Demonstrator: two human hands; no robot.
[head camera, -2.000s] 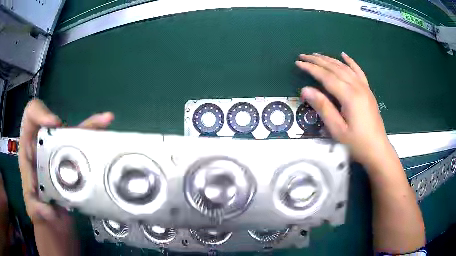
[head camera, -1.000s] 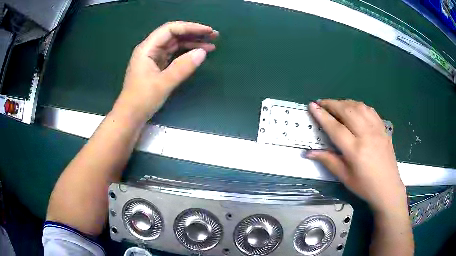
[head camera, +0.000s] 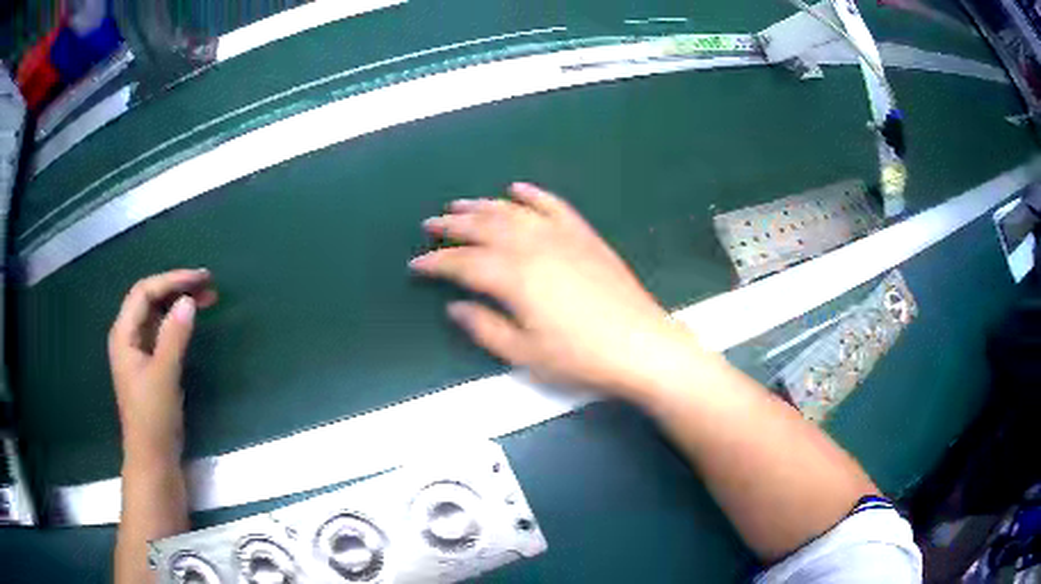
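My left hand (head camera: 156, 348) is over the left part of the green belt, thumb and fingers curled with a gap between them, holding nothing. My right hand (head camera: 537, 285) is over the middle of the belt, palm down, fingers apart and empty, slightly blurred. A carrier plate with round ribbed drivers (head camera: 400, 513) lies on the near ledge at the bottom, partly cut off by the picture's edge. Another carrier plate, hole-dotted side up (head camera: 793, 232), lies on the belt at the right, beside the near rail. A third carrier plate (head camera: 847, 348) rests on the ledge at the right.
The conveyor belt (head camera: 343, 262) runs between a pale far rail (head camera: 308, 131) and a near rail (head camera: 331, 447). A white bracket with a strap-like piece (head camera: 873, 103) stands at the upper right. Red and blue bins (head camera: 69, 51) are at the upper left.
The view has swung to the right. My right hand has let go of the hole-dotted plate and moved left of it. My left hand is lower and at the far left, still empty.
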